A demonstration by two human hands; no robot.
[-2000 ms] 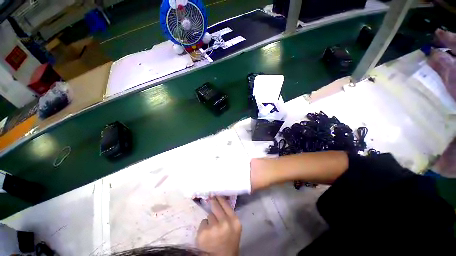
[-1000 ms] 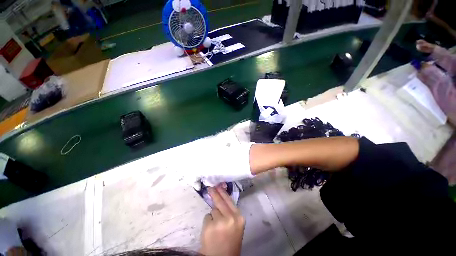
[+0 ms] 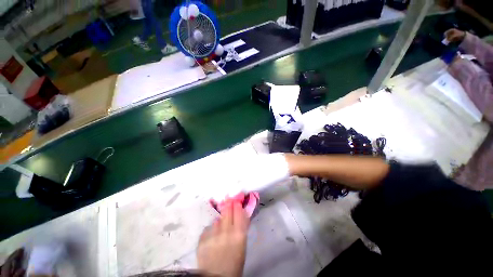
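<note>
My right hand (image 3: 251,176), in a white glove, is overexposed and its fingers cannot be made out. It lies over a small pink and dark item (image 3: 252,202) low in the centre. My bare left hand (image 3: 224,238) has its fingers pressed together on the same item from below. The item is mostly covered, so its shape is unclear. An open retail box (image 3: 284,140) with its white flap up stands at the bench edge by the belt. A tangled black cable pile (image 3: 338,143) lies right of it, partly behind my right forearm.
The green conveyor belt (image 3: 216,127) crosses beyond the bench, carrying black units (image 3: 173,135) and a pale loop (image 3: 106,155). A slanted metal post (image 3: 397,51) stands at the right. A blue fan (image 3: 197,32) is behind the belt. Another person's sleeve (image 3: 475,78) shows at the right edge.
Black units on the belt have moved right, and more have come in at the left. The item between my hands now shows pink. The open box has stayed at the bench edge.
</note>
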